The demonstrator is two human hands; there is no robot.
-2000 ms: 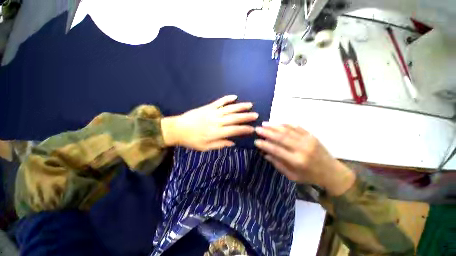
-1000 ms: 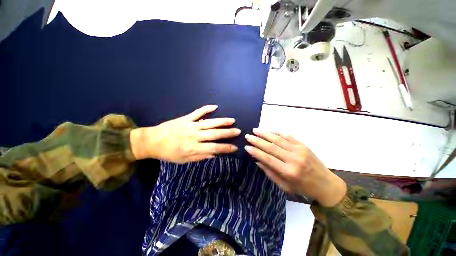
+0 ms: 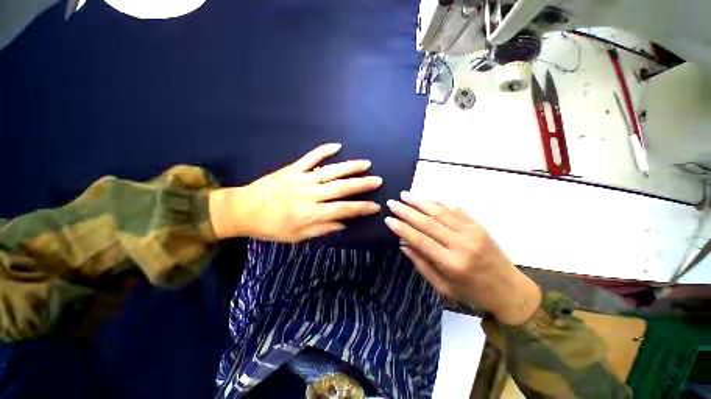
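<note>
A large navy fabric panel (image 3: pixel 257 93) lies flat over the left and middle of the white table, its straight right edge running down from the presser foot and needle (image 3: pixel 422 78). My left hand (image 3: pixel 300 195) lies flat on the panel with fingers apart, pointing right. My right hand (image 3: pixel 460 253) rests with its fingertips on the panel's lower right corner, fingers close together; whether it pinches the cloth cannot be told. The sewing machine head (image 3: pixel 499 19) stands at the upper middle right.
Red-handled thread snips (image 3: pixel 555 140) and a red and white stick (image 3: pixel 628 109) lie right of the needle. A round metal bobbin (image 3: pixel 465 98) lies near the needle, a white cylinder (image 3: pixel 514 75) beside the head. The striped apron (image 3: pixel 335 288) is below.
The panel has moved up, away from me, past the needle, so less of its curved cut-out shows. My hands have stayed near its lower edge. The camera view has shifted.
</note>
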